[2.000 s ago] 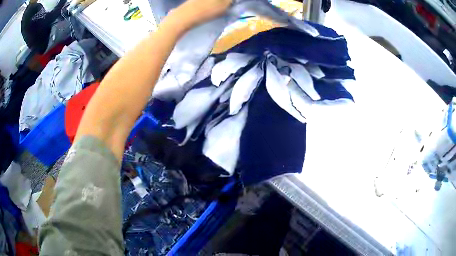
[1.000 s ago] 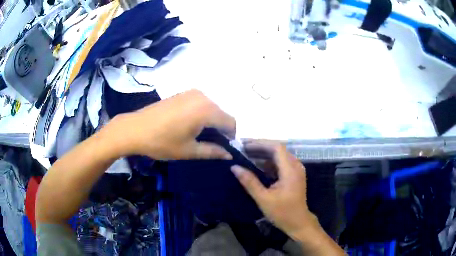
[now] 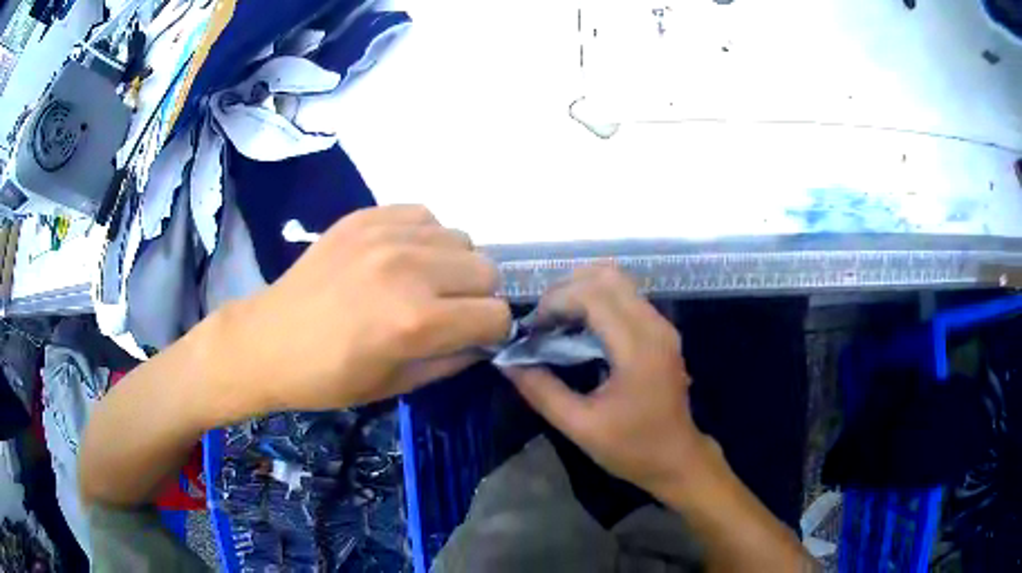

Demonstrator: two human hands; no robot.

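Note:
My left hand (image 3: 387,308) and my right hand (image 3: 616,386) meet just in front of the table's front edge. Their fingers pinch a small fabric piece (image 3: 555,349) with its pale grey side showing; most of it is hidden by the fingers. Dark navy fabric hangs below the hands, over the lap. A fanned pile of small shaped pieces (image 3: 269,123), pale grey and navy, lies at the left of the table and hangs over its edge.
A tape measure strip (image 3: 762,271) runs along the table's front edge. A grey box with a round grille (image 3: 70,137) stands at the far left. Blue crates with dark pieces (image 3: 314,481) are below the table. A thread (image 3: 594,121) lies on the white table (image 3: 717,168).
Earlier my left hand was at the pile; then both hands came together at the table edge with dark fabric. Now the piece between them shows its pale side. The view has turned right.

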